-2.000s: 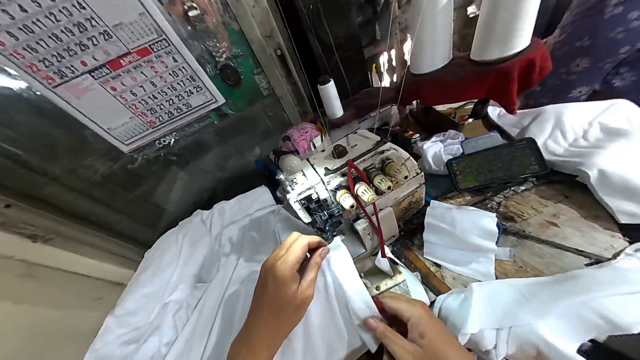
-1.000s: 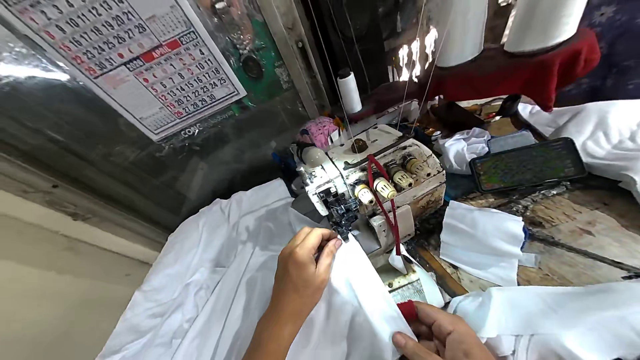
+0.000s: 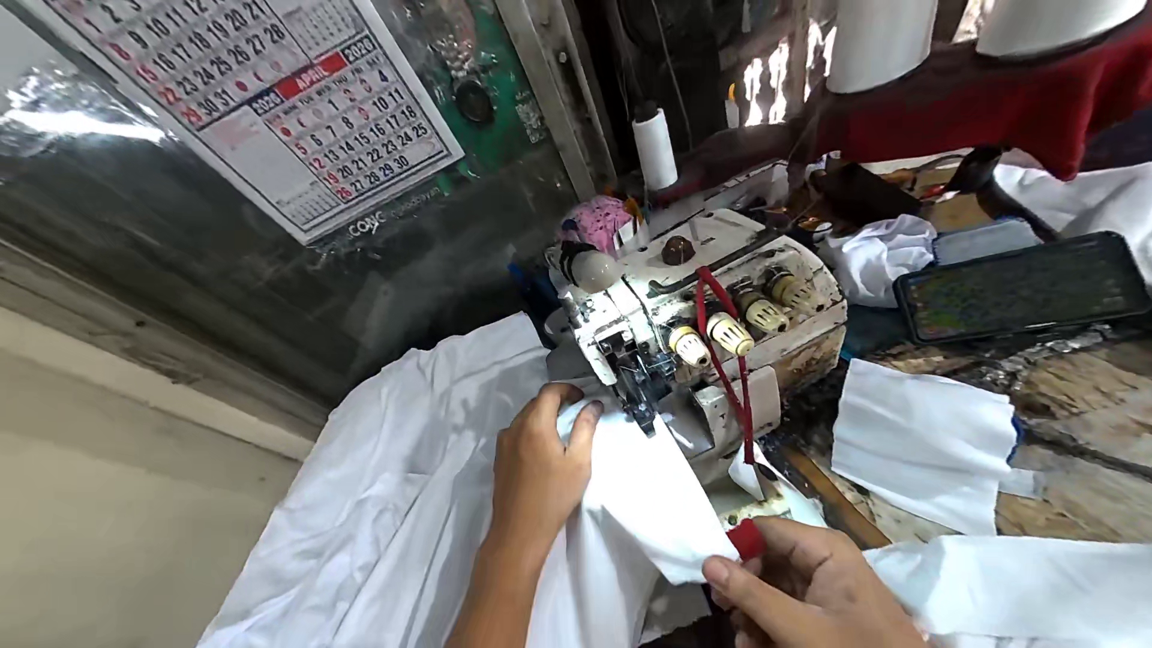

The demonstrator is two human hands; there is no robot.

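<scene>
A white overlock sewing machine (image 3: 720,306) stands at the centre, its presser foot (image 3: 641,405) over the upper end of a white fabric piece (image 3: 643,486). My left hand (image 3: 544,459) grips the fabric's edge between thumb and fingers, just left of the foot. Lower right, my right hand (image 3: 801,580) pinches the near corner of the same piece; a red wrap (image 3: 747,539) shows at its index finger. More white cloth (image 3: 387,477) spreads to the left, under my left arm. A red cord (image 3: 733,396) hangs down the machine's front beside the tension dials (image 3: 729,333).
Right of the machine lie a white fabric scrap (image 3: 922,445), a smartphone (image 3: 1026,286) and more white cloth (image 3: 1017,580) on a worn wooden table. Thread cones (image 3: 882,45) stand behind on red cloth (image 3: 954,108). A calendar (image 3: 297,99) hangs at the left, above the machine.
The fabric between my hands reaches less far below the foot than a second ago. My right hand has moved closer to the machine, still holding the fabric's near end.
</scene>
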